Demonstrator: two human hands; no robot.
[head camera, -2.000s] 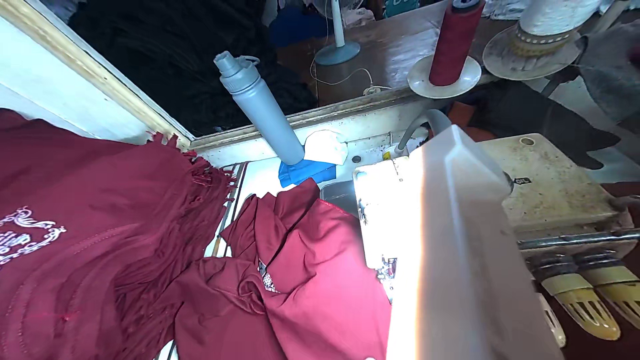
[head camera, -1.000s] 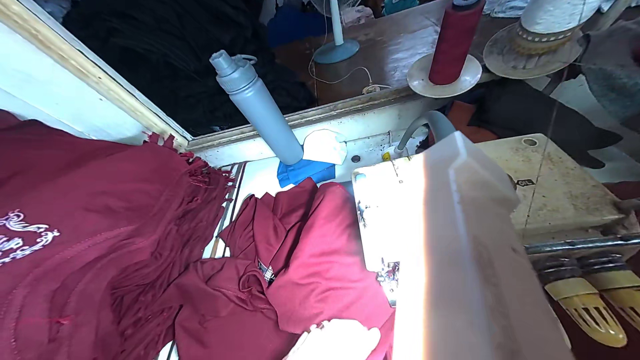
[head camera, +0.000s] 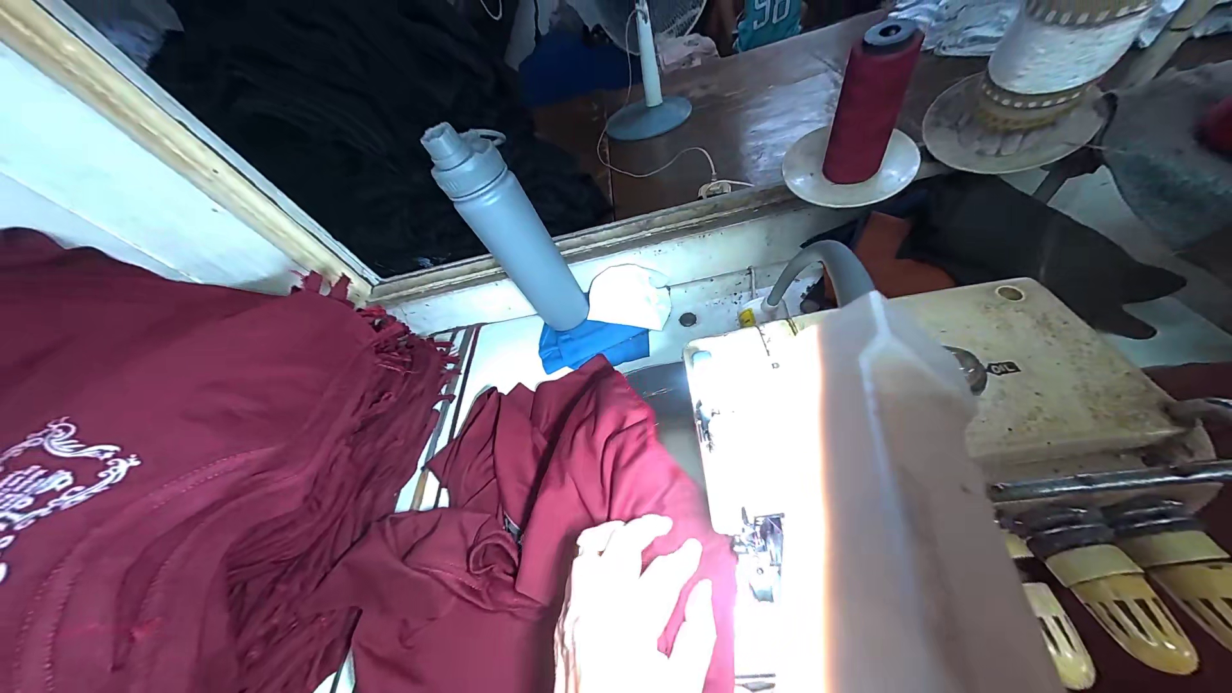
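Observation:
Maroon fabric (head camera: 616, 452) lies in folds on the sewing machine's table, its right edge close to the presser foot (head camera: 763, 553). My left hand (head camera: 635, 606), washed out by bright light, rests on that fabric with its fingers spread, left of the presser foot. Whether it grips any cloth cannot be made out. The white sewing machine (head camera: 1039, 375) fills the right side, and a pale translucent cover (head camera: 924, 520) hides part of it. My right hand is out of sight. At the left, a stack of maroon cloth (head camera: 192, 385) bears white embroidery and tangled fringe.
A grey-blue bottle (head camera: 510, 226) leans at the back beside blue cloth (head camera: 592, 345) and a white piece (head camera: 630, 296). Maroon thread (head camera: 871, 101) and white thread (head camera: 1059, 58) stand on round spool holders. Yellowish sandals (head camera: 1121, 597) lie at lower right. Behind the wooden ledge stands a fan (head camera: 650, 117).
My left hand, unseen two seconds ago, came in at the bottom and has moved farther up over the maroon fabric. The fabric's folds have shifted.

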